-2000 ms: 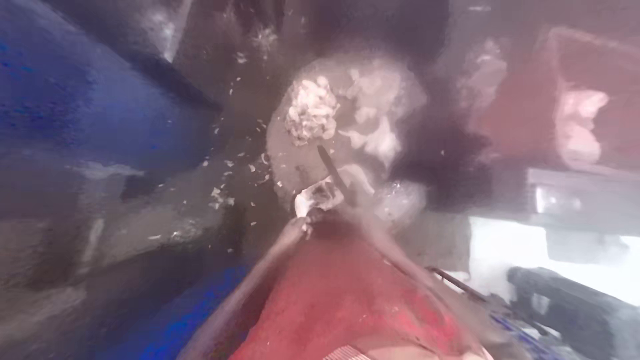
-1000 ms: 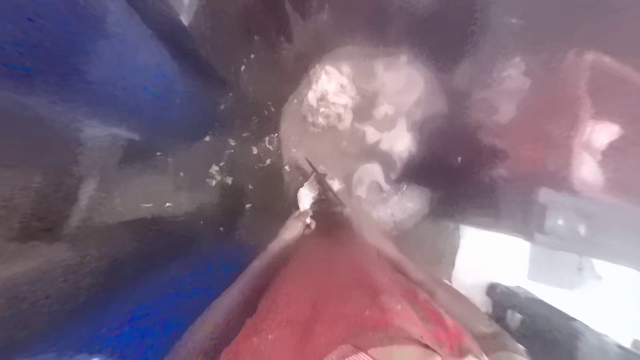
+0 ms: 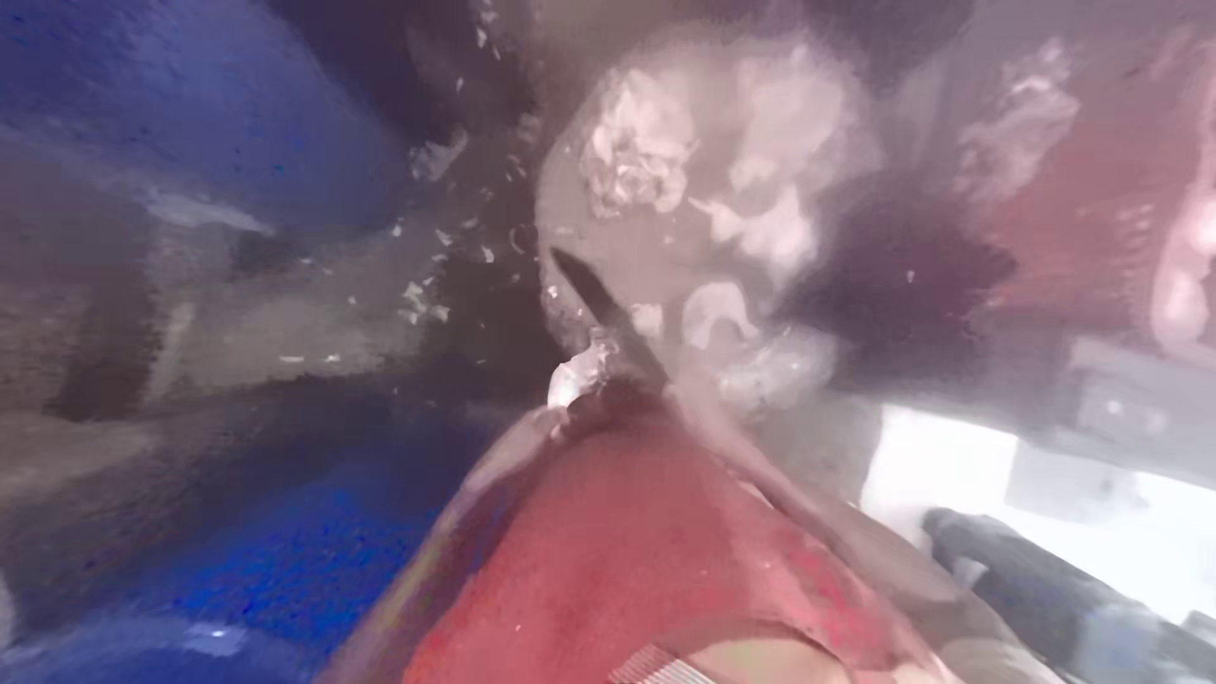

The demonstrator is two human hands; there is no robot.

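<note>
My right hand (image 3: 686,399) is closed on a knife (image 3: 598,294), whose dark blade slants up and left over a round pale board or block. My left hand (image 3: 559,418) holds a whitish piece (image 3: 578,372), perhaps meat or fish, just left of the blade. On the round surface (image 3: 622,242) lie a crumpled pale heap (image 3: 638,142), flat pale pieces (image 3: 771,228) and a curved piece (image 3: 714,313). A translucent bag or wrap (image 3: 779,369) lies at its lower right edge. Blur hides the finger details and the knife handle.
Small white scraps (image 3: 423,299) are scattered left of the round surface. Blue tub-like shapes (image 3: 228,114) stand at upper left, with another blue surface (image 3: 294,560) at lower left. A reddish container (image 3: 1083,218) with pale contents is at right. My red garment (image 3: 627,551) fills the lower middle.
The knife blade now points up and left, out over the round surface, with more of it showing than one second ago. The piece stays in my left hand.
</note>
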